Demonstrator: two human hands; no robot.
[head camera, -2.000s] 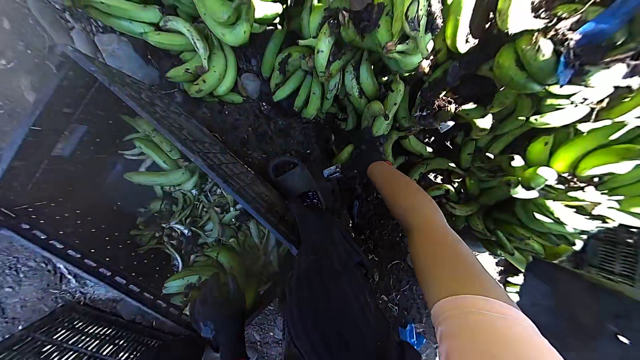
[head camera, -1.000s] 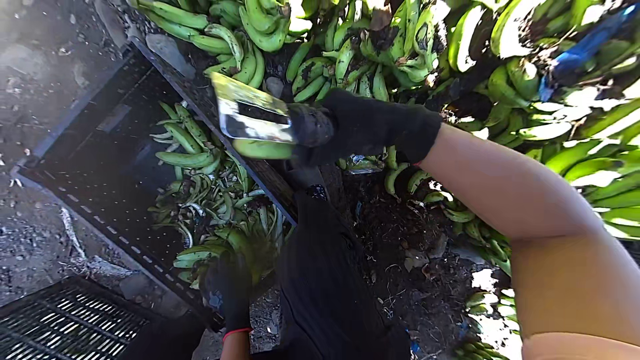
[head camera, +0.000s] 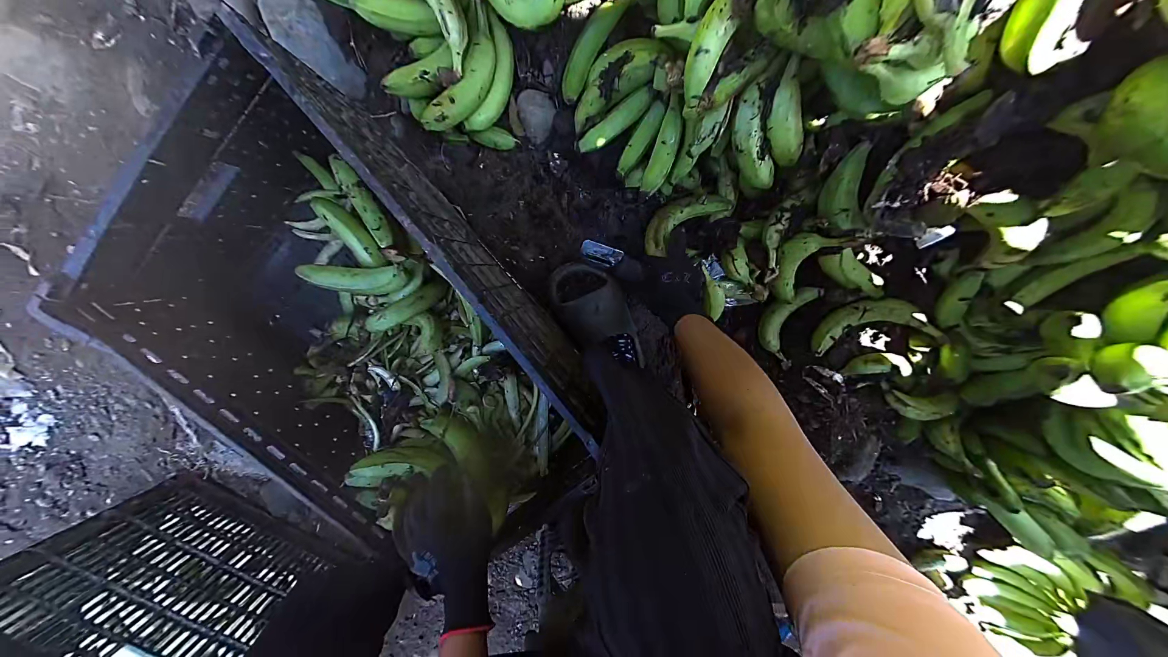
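Observation:
My left hand (head camera: 447, 520), in a dark glove, is over green bananas (head camera: 392, 465) at the near end of a black plastic crate (head camera: 274, 438); blur and the glove hide its fingers. Beyond my dark shoe, my right hand (head camera: 671, 278), also gloved, reaches down among green bananas (head camera: 776, 315) on the ground. A shiny metal end of a tool (head camera: 602, 254) juts out on its left side; the rest of the tool is hidden. Inside the crate lie loose green bananas (head camera: 356, 278) and a heap of small, thin ones (head camera: 429, 365).
Bunches of green bananas (head camera: 639, 119) spread over the soil at the top and right. A slatted black crate (head camera: 173, 557) stands at lower left. My shoe (head camera: 593, 306) is beside the crate's long wall (head camera: 438, 219). Stones (head camera: 306, 41) lie past the crate's far corner.
One second ago my right hand was raised by the crate wall with the broad-ended metal tool; now it is low among the bananas. My left hand has stayed at the crate's near end.

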